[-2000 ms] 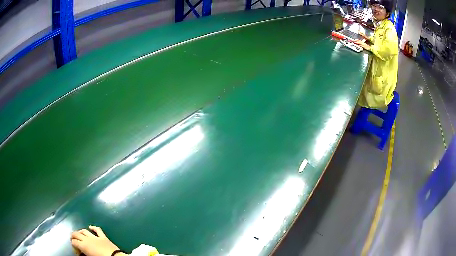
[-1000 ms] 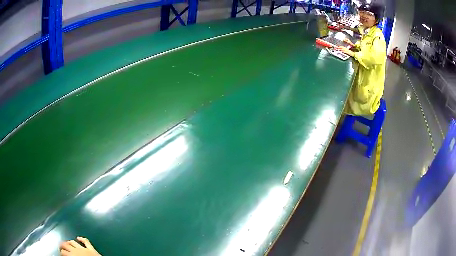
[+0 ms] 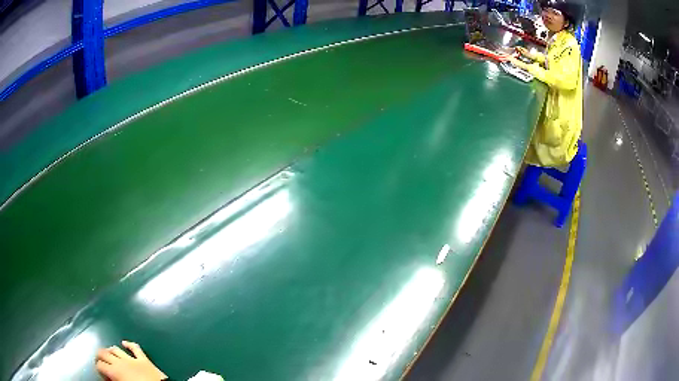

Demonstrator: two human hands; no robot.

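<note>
My left hand (image 3: 128, 365) is low at the left of the picture, partly cut off by the bottom edge. It is palm down over the shiny green bench (image 3: 357, 223), its fingers slightly apart and curled. A small dark patch shows between the fingers; I cannot tell whether it is a shadow or a thing under the hand. A bit of pale sleeve (image 3: 205, 376) shows at the bottom edge. My right hand is not in view.
A person in a yellow smock (image 3: 560, 97) sits on a blue stool (image 3: 555, 190) at the bench's far right, hands at a red-edged tray (image 3: 484, 51). A small white piece (image 3: 443, 254) lies near the bench's right edge. Blue posts (image 3: 89, 52) stand behind.
The view has shifted slightly back and forth. My left hand sits lower and less of its forearm shows than two seconds ago. The seated person's hands and head have moved a little.
</note>
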